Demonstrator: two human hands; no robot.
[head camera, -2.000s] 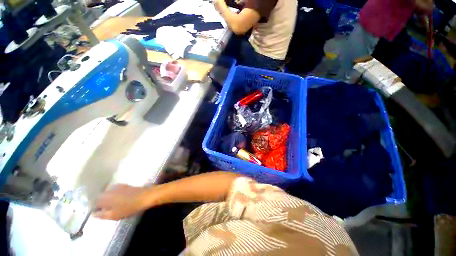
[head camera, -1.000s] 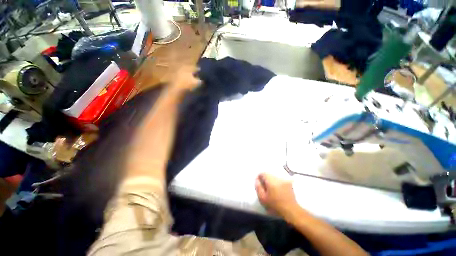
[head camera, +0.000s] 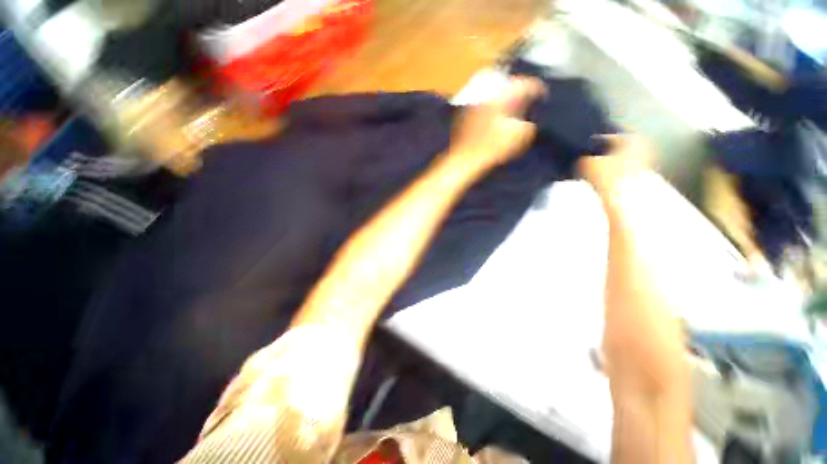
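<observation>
A large dark navy cloth (head camera: 363, 172) spreads over the left part of the white sewing table (head camera: 544, 299) and hangs down at its near left side. My left hand (head camera: 497, 122) is on the far part of the cloth, its fingers closed on the cloth near a small white patch. My right hand (head camera: 620, 161) is at the cloth's far right end, with its fingertips at the edge. The view is blurred, and I cannot tell if the right fingers grip it.
A red and white box (head camera: 295, 59) lies on the brown board (head camera: 435, 45) at the far left. A blurred part of the sewing machine (head camera: 771, 390) is at the lower right. More dark cloth (head camera: 771, 172) lies at the far right.
The view has swung from the machine and crates to the table's left side. My right hand has moved from the table's near edge to the cloth's far end, beside my left hand.
</observation>
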